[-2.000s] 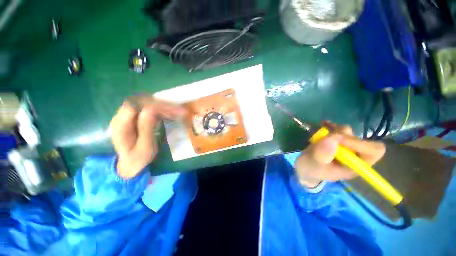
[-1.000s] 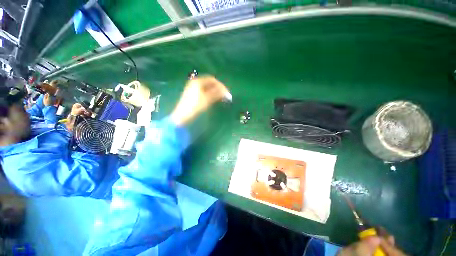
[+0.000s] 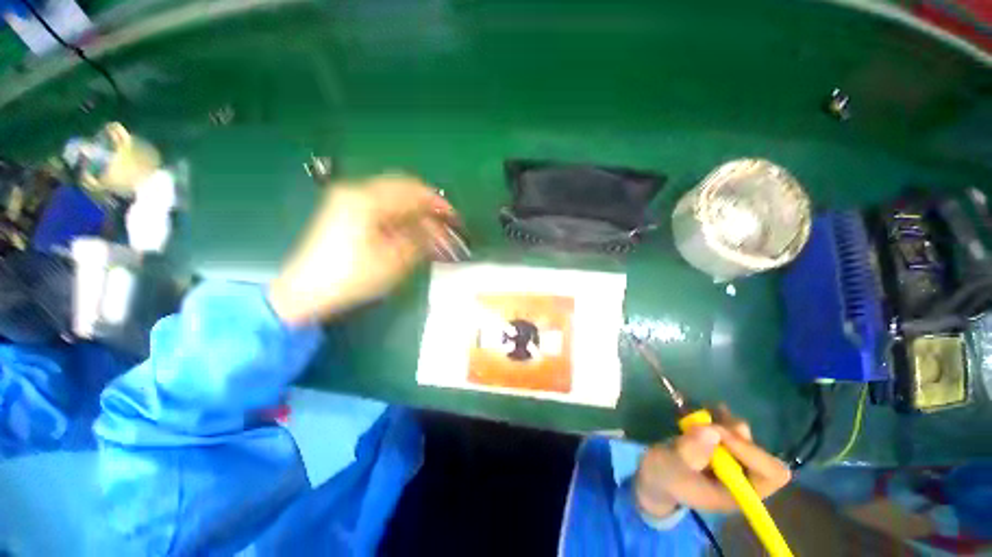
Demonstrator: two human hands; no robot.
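An orange square jig (image 3: 490, 373) lies on a white paper sheet (image 3: 593, 381). Its centre shows a dark shape; no yellow-centred disc is seen there. My left hand (image 3: 364, 245), blurred, is above the bench left of the paper's top edge. It holds thin silvery tweezers (image 3: 448, 237) pointing right; whether a part is between the tips cannot be told. My right hand (image 3: 702, 468) holds the yellow soldering iron (image 3: 751, 506) like a pen, its tip right of the paper and touching nothing visible.
Behind the jig is a black fume fan (image 3: 582, 196). Right of it stand a whitish dross can (image 3: 745, 223), a blue soldering station (image 3: 832, 299) and a yellowish sponge (image 3: 938, 372). Small boards lie at back left (image 3: 319, 166) and back right (image 3: 838, 104). Another worker's blue sleeve (image 3: 38, 403) shows left.
The view has swung left, then back right. The disc seen in the jig two seconds ago is gone from it. My left hand reached out over the back-left bench and is now nearer the jig.
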